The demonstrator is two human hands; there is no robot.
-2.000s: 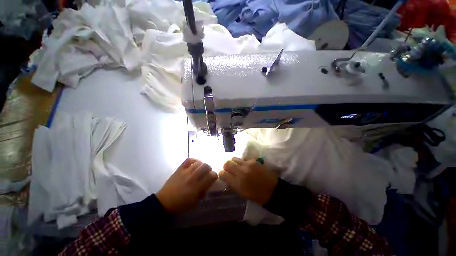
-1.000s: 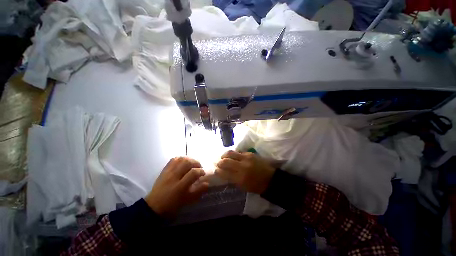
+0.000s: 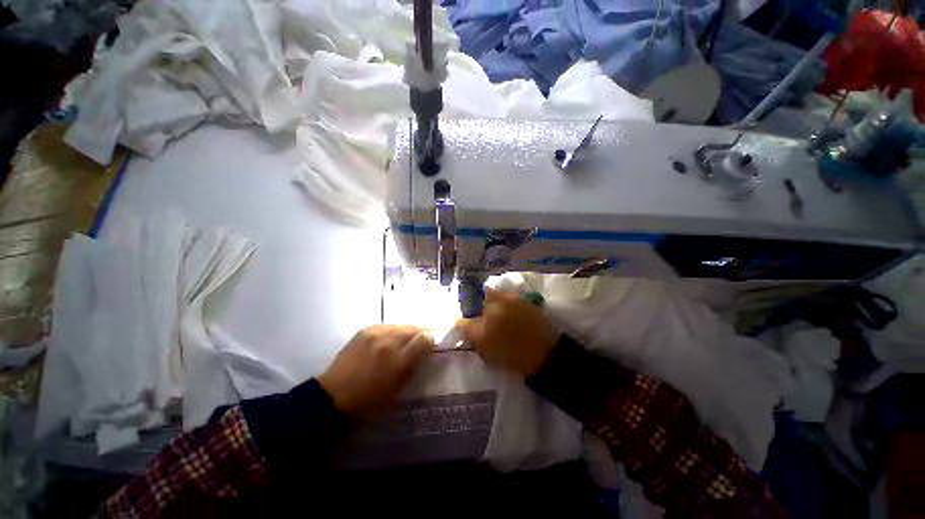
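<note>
The white sewing machine (image 3: 568,193) has a blue stripe and its needle area is washed out by bright light. My left hand (image 3: 380,367) lies flat with fingers together at the left front of the needle area, on white cloth. My right hand (image 3: 509,330) is close beside the presser foot area, slightly blurred, its fingertips at the cloth. A small green item shows by its fingers. The white garment piece (image 3: 659,345) spreads to the right under the machine arm and hangs over the front edge. The cloth at the fingertips is overexposed.
A fanned stack of white strips (image 3: 132,335) lies at the left. A rumpled white heap (image 3: 203,71) lies behind the bed. Blue cloth (image 3: 578,41) and a red bag (image 3: 867,51) are at the back. The ruler-marked front edge (image 3: 441,418) runs below my hands.
My right hand has moved forward, nearer the presser foot. My left hand is flatter, with its fingers closer together. More of the ruler-marked edge shows, and cloth hangs lower over it. The camera view has shifted.
</note>
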